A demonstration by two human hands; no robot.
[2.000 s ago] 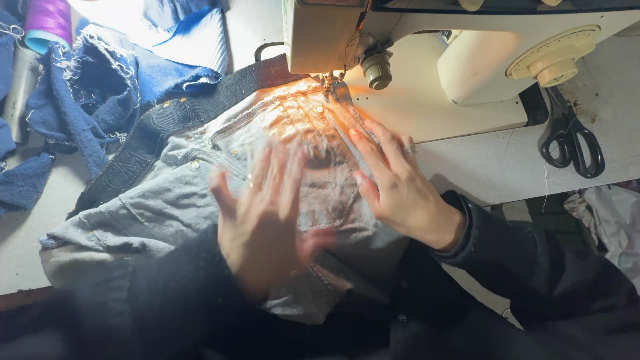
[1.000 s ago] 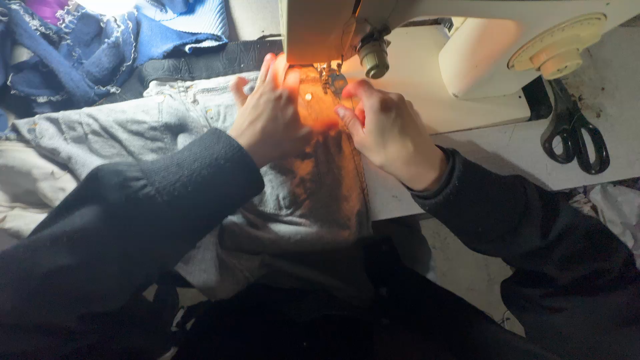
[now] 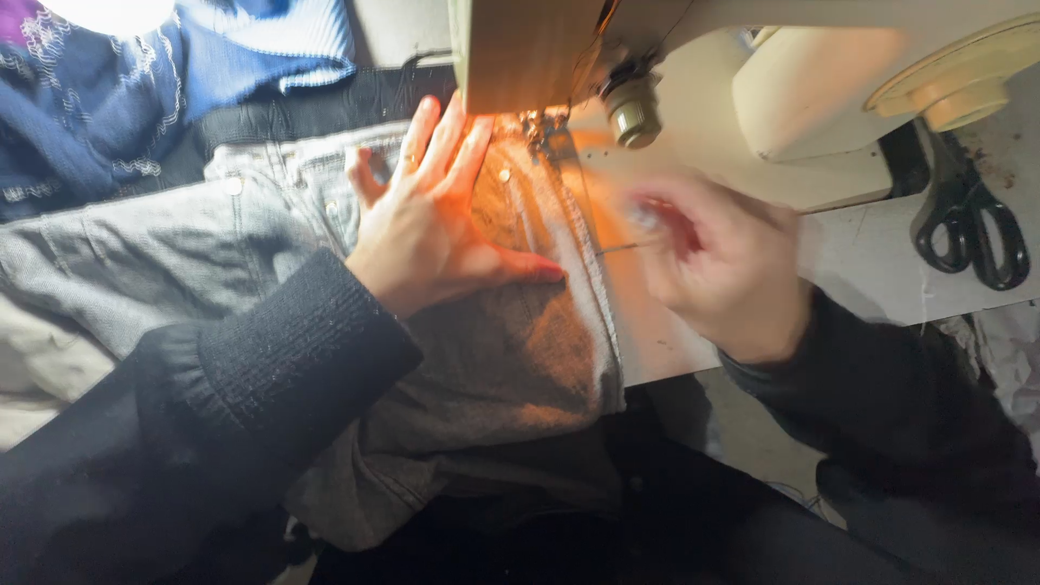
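Pale grey denim fabric (image 3: 487, 366) with metal rivets lies across the machine bed, its upper edge by the presser foot (image 3: 548, 134) of a sewing machine (image 3: 532, 57). My left hand (image 3: 439, 219) presses flat on the denim with fingers spread, just left of the foot, and grips nothing. To the right of the fabric's edge, my right hand (image 3: 723, 252) is blurred, its fingers curled. A thin dark strand or pin-like thing (image 3: 621, 247) juts from these fingers toward the denim edge; what it is cannot be told.
Black-handled scissors (image 3: 971, 219) lie at the right beside the machine's handwheel (image 3: 959, 81). Blue ribbed knit fabric (image 3: 260, 49) with frayed edges is at the upper left, near a dark waistband-like strip (image 3: 317, 110). A tension knob (image 3: 634, 114) sticks out beside the needle area.
My right hand has moved away from the presser foot, rightward and toward me. My left hand has spread its fingers on the denim. Since the oldest frame, the denim has been rearranged under the machine.
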